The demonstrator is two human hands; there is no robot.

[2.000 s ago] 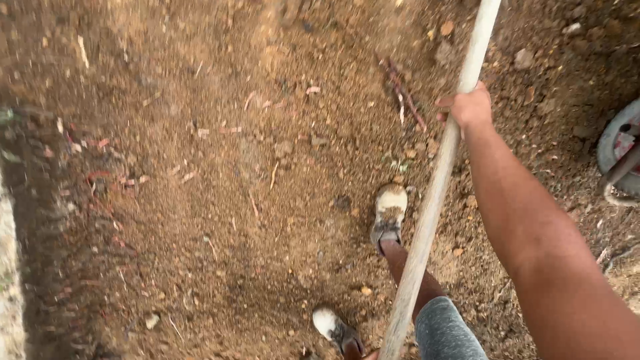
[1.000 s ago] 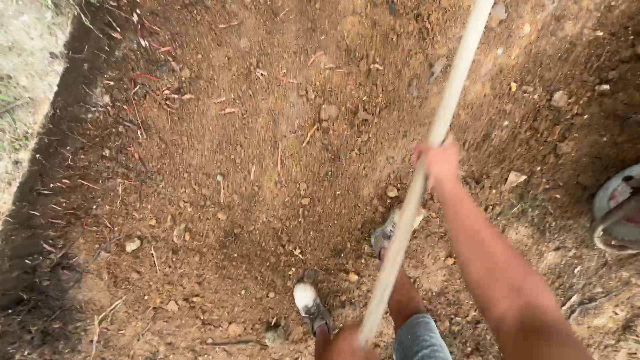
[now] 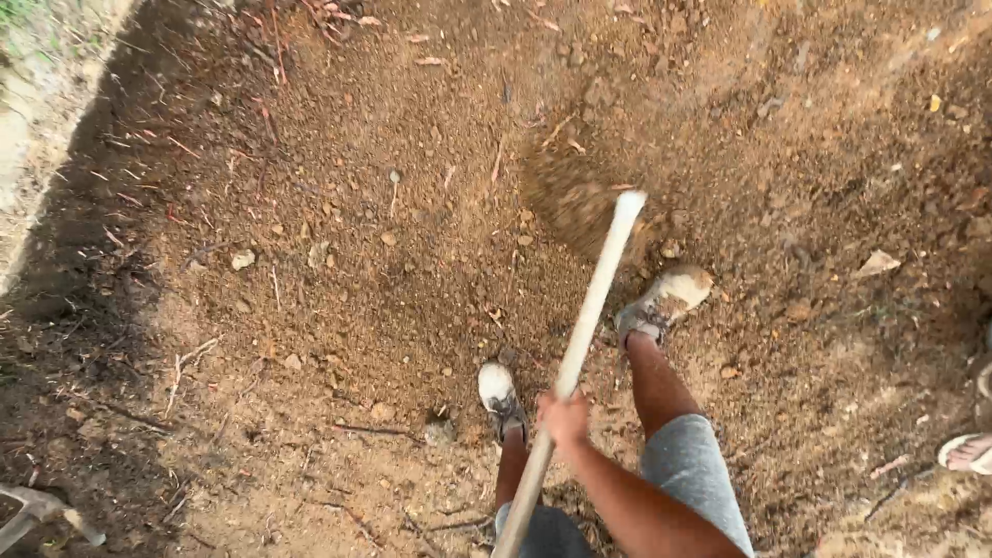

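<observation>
A long pale wooden tool handle slants from the bottom centre up to the middle of the head view. My right hand is closed around it, between my two shoes. The handle's far end lies over brown soil, beside a blurred patch of moving dirt; no tool head can be made out there. My left hand is out of view, and the handle's near end runs off the bottom edge.
My dusty shoes stand on loose soil with stones, twigs and cut roots. A cut bank edge runs along the upper left. At lower left lies a metal tool head, perhaps a pickaxe. Another person's sandalled foot is at right.
The handle's far end has come down into view near my front shoe, and my right hand has moved lower. My left hand, partly seen at the bottom edge before, has left the view.
</observation>
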